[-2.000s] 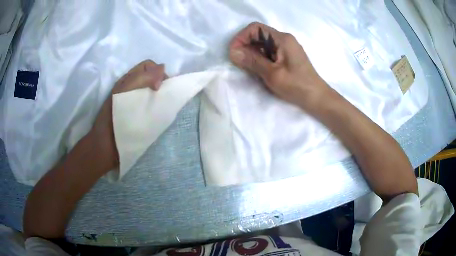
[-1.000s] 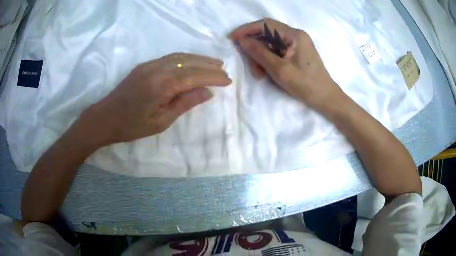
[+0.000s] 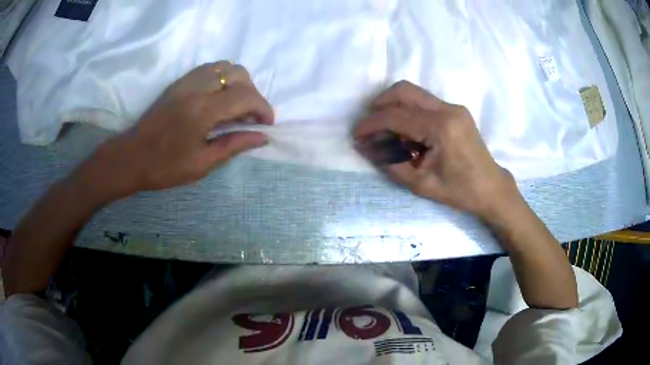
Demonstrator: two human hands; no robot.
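The white jacket lies with its shiny lining (image 3: 313,64) up and its hem towards me. My left hand (image 3: 207,117) pinches the hem between thumb and fingers. My right hand (image 3: 427,150) is at the hem to the right, its fingertips at the cloth, with dark thread snips (image 3: 392,150) in its palm; it is blurred. The navy brand label (image 3: 75,8) is at the upper left, cut by the picture's top edge. The care label (image 3: 549,68) and tan paper ticket (image 3: 592,105) are on the right.
The grey-blue table (image 3: 285,214) has a worn, curved near edge close to my body. Off-white cloth (image 3: 621,64) lies along the right side. A yellow rack (image 3: 595,256) and white cloth (image 3: 499,299) are below right.
The jacket's near edge has moved away from me, baring more table. The vent flaps have closed from view. My left hand has gone from lying flat over the lining to pinching the hem; my right hand has come nearer.
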